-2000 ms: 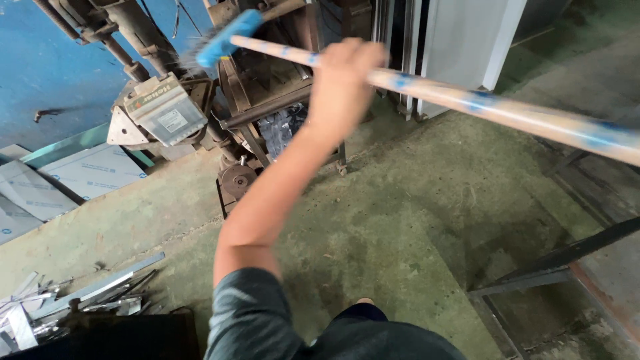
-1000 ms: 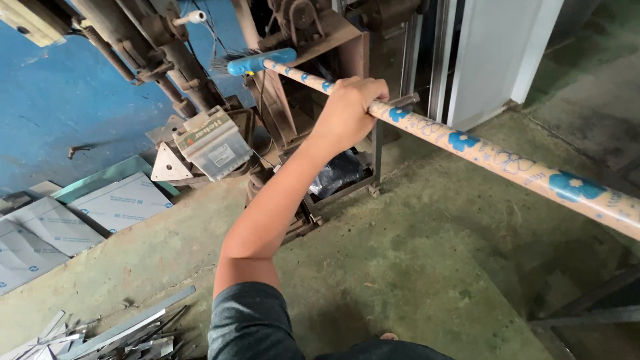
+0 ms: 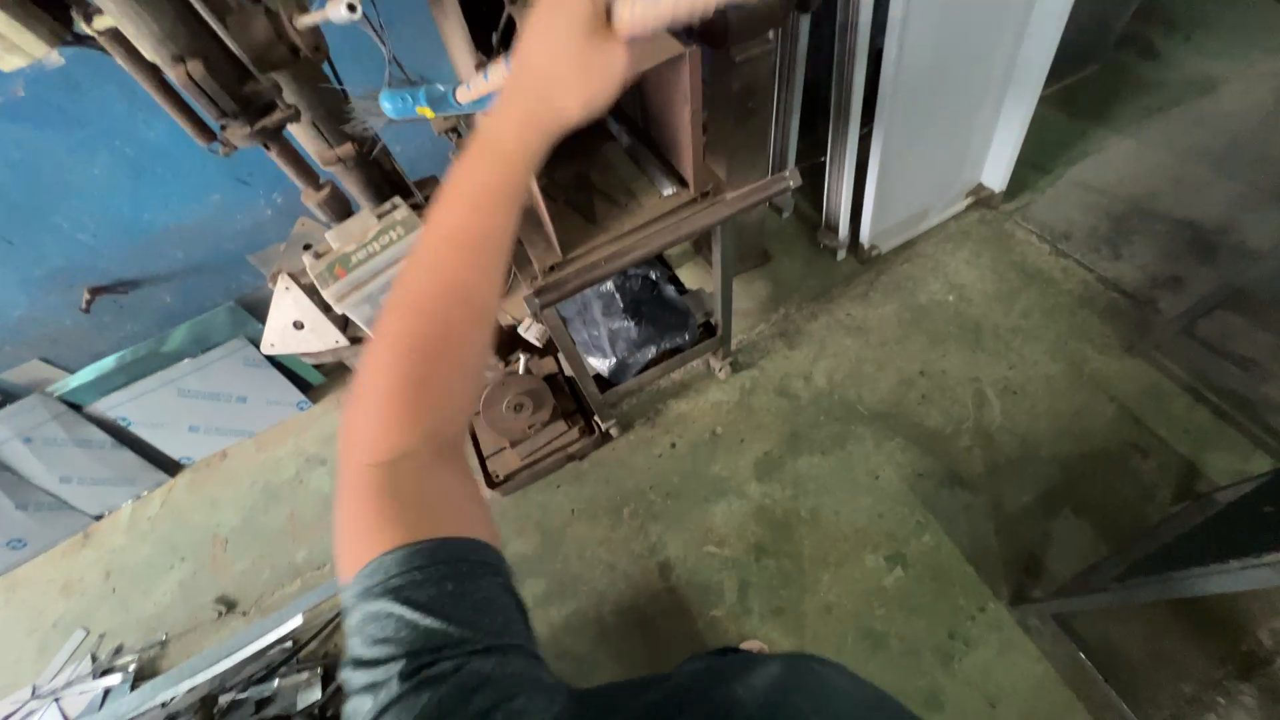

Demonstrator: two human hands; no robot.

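Observation:
My left hand [image 3: 575,65] is at the top of the view, blurred, closed around the light handle of a broom [image 3: 675,12] with its arm stretched up and forward. The broom's blue head [image 3: 430,101] is left of the hand, in front of the blue wall and beside a machine's rusty column. The handle's upper part runs out of the top edge, and my hand covers the stretch near the head. My right hand is out of view.
A metal stand [image 3: 665,225] with a black plastic bag [image 3: 630,320] stands ahead, a rusty machine base [image 3: 518,408] beside it. White panels [image 3: 940,120] lean behind. Film-covered sheets [image 3: 205,400] lie at left, metal offcuts [image 3: 90,680] at lower left, a metal frame [image 3: 1150,590] at right.
My left hand has gone up towards the top edge, still gripping the broom. Most of the patterned handle, seen across the right side before, is now out of the frame.

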